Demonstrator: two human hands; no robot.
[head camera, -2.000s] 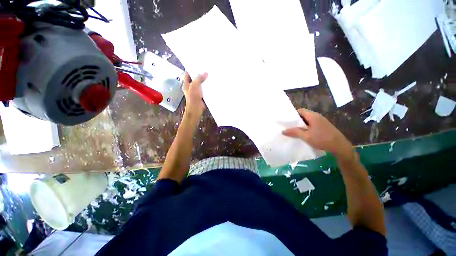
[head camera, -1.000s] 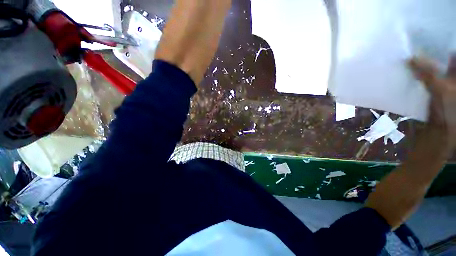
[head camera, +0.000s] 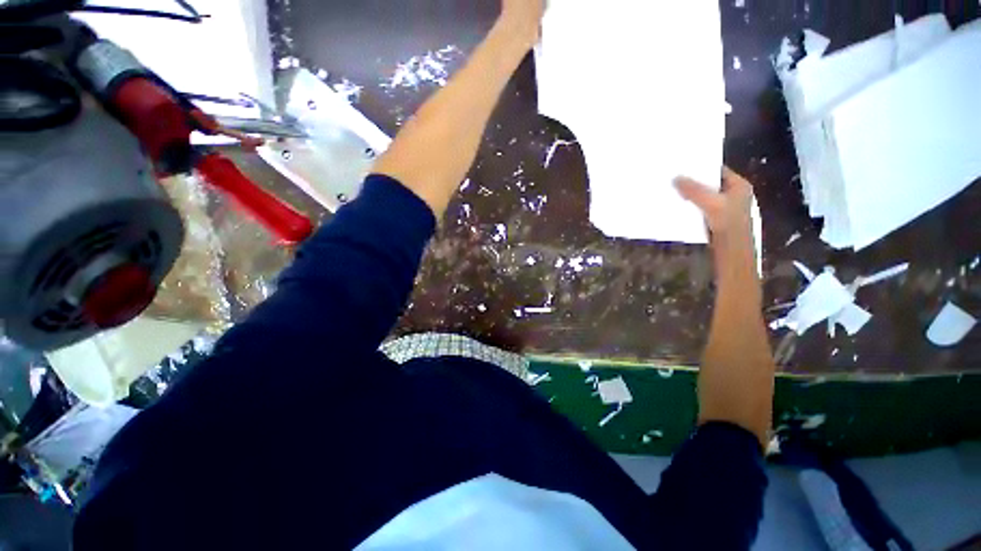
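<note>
A white cut piece or stack of plies with a curved left edge lies on the brown table, running out of the top of the picture. My right hand grips its right edge near the lower corner, thumb on top. My left hand is at its upper left edge, cut off by the top of the picture, so its fingers are hidden.
The cutting machine's grey motor stands at the left, with its red handle and metal base plate. White pieces lie at the right, with scraps below them. A tub is at lower left.
The sheet held at the right a second ago now lies out of my hand among the right-hand pieces. My right hand has moved left onto the middle piece. The left forearm has shifted slightly right.
</note>
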